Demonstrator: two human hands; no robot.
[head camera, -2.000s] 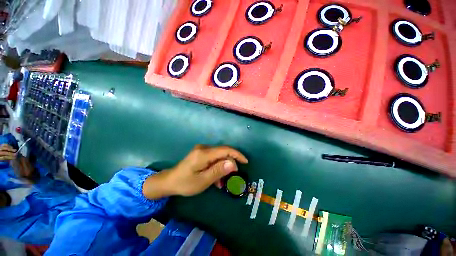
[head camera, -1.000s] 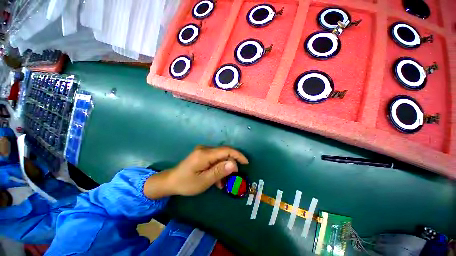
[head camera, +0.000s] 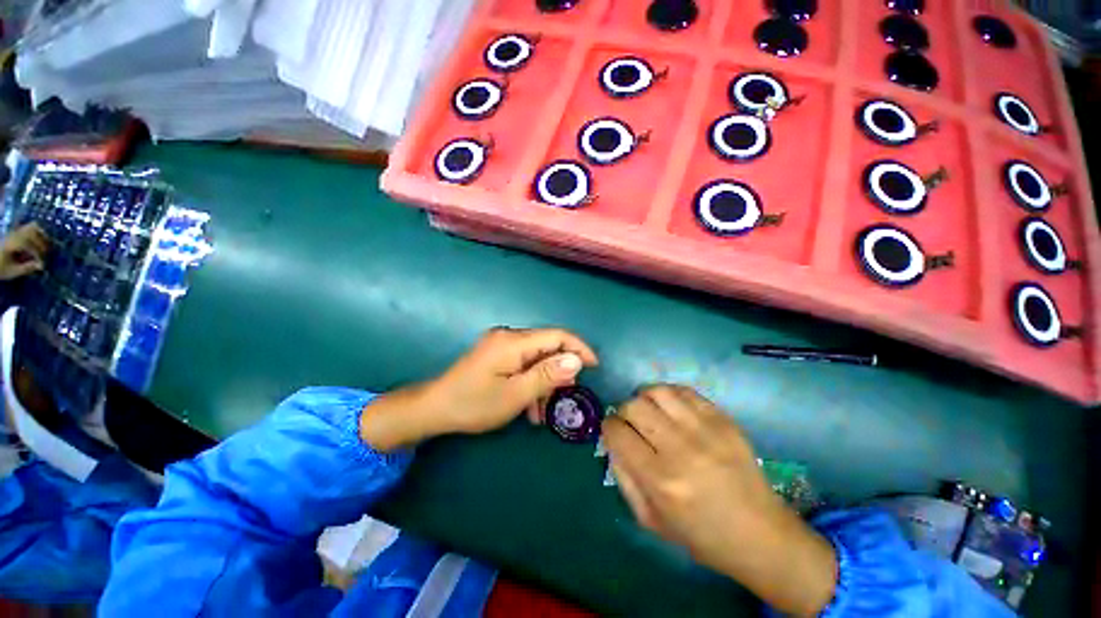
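A round display module (head camera: 574, 414) lies on the green mat in front of me, its face showing a dim purplish pattern. My left hand (head camera: 501, 384) is at its left edge, thumb and fingers touching or holding the rim. My right hand (head camera: 688, 477) is at the module's right side, fingertips together where its flex tail meets the orange strip. The fingers hide the tail, the connector and nearly all of the strip. Part of the green adapter board (head camera: 787, 483) shows beyond my right hand.
A red-pink foam tray (head camera: 676, 268) with many discs spans the back right. A black pen (head camera: 809, 354) lies below it. The test board (head camera: 1000, 543) is at the lower right. White foam sheets (head camera: 290, 73) are at the back left. A neighbour's hand (head camera: 22, 251) is by a clear tray (head camera: 91, 260).
My right hand has come in from the right over the orange strip. The module's screen went from green to coloured stripes to a dim pattern. The view has shifted, showing more of the tray.
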